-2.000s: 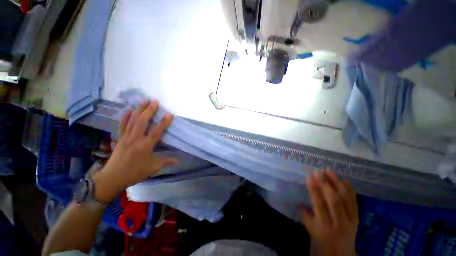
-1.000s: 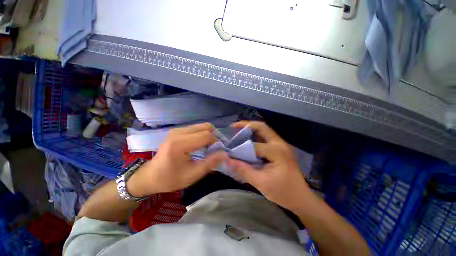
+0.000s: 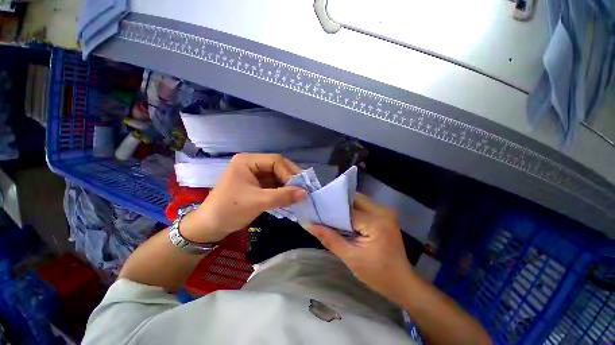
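A small light-blue folded garment piece [image 3: 332, 204] is held between my two hands, above my lap and in front of the table edge. Its layers fan out into two pointed ends at the top. My left hand [image 3: 253, 192], with a metal watch on the wrist, pinches the left part between thumb and fingers. My right hand [image 3: 371, 239] grips the lower right part, its thumb in front. The rest of the piece is hidden by the hands.
The white table [image 3: 431, 40] has a grey ruler strip along its front edge. Light-blue pieces lie on it at the right [image 3: 573, 67] and far left [image 3: 104, 23]. Pale layered bundles [image 3: 249, 129] are below the edge. Blue baskets [image 3: 111, 176] stand left and right, a red one below.
The hands left the long strip at the table edge and came together over the lap, holding a folded piece. Since one second ago its layers are spread wider. The view has tilted down.
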